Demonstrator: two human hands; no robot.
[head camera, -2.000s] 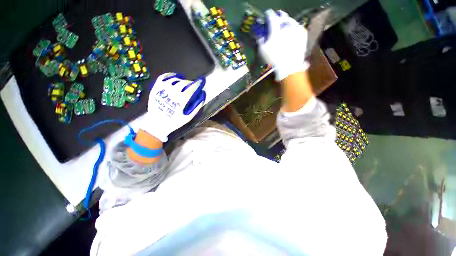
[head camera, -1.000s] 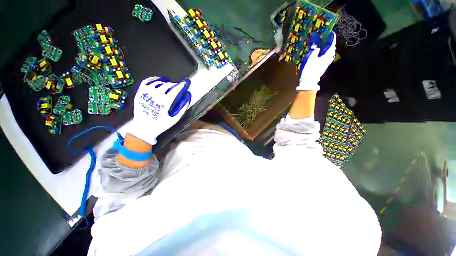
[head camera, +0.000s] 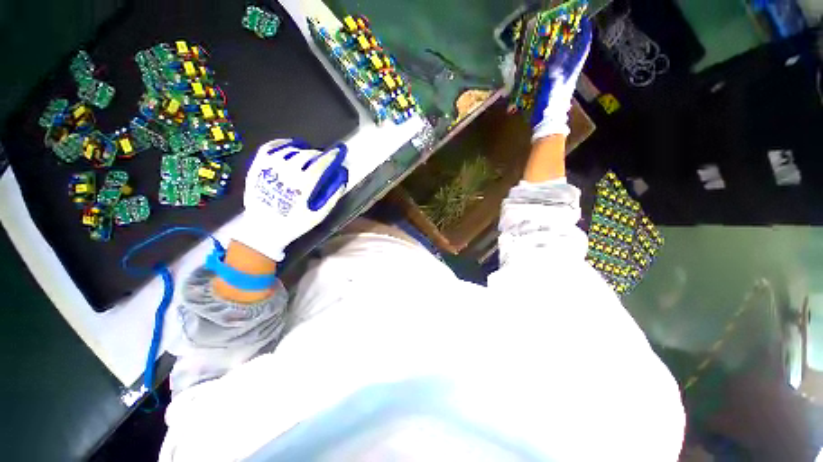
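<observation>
My right hand (head camera: 561, 86), gloved in white and blue, holds a green part-panel (head camera: 549, 36) with yellow components upright at the bench edge, at the slanted plate of a small fixture (head camera: 508, 65). My left hand (head camera: 293, 191), gloved, rests at the near edge of the black tray (head camera: 289, 90) with fingers bent; nothing shows in it, though its palm side is partly hidden. A light-blue wrist strap (head camera: 244, 272) is on the left wrist. Single circuit boards (head camera: 182, 180) lie loose in the tray. A board strip (head camera: 370, 68) lies on the white sheet (head camera: 397, 135) right of the tray.
An open brown carton (head camera: 451, 236) with thin yellow-green waste sticks (head camera: 462, 189) is below the bench edge. Full panels (head camera: 623, 236) are at lower right. A coiled blue cord (head camera: 162, 311) crosses the sheet. A black bin (head camera: 677, 41) and pale coiled wire (head camera: 636, 52) are at upper right.
My right hand has moved up a little, and the part-panel, seen broad-faced one second ago, is now turned more edge-on. Two seconds ago that hand was blurred near the fixture. My left hand has stayed nearly still.
</observation>
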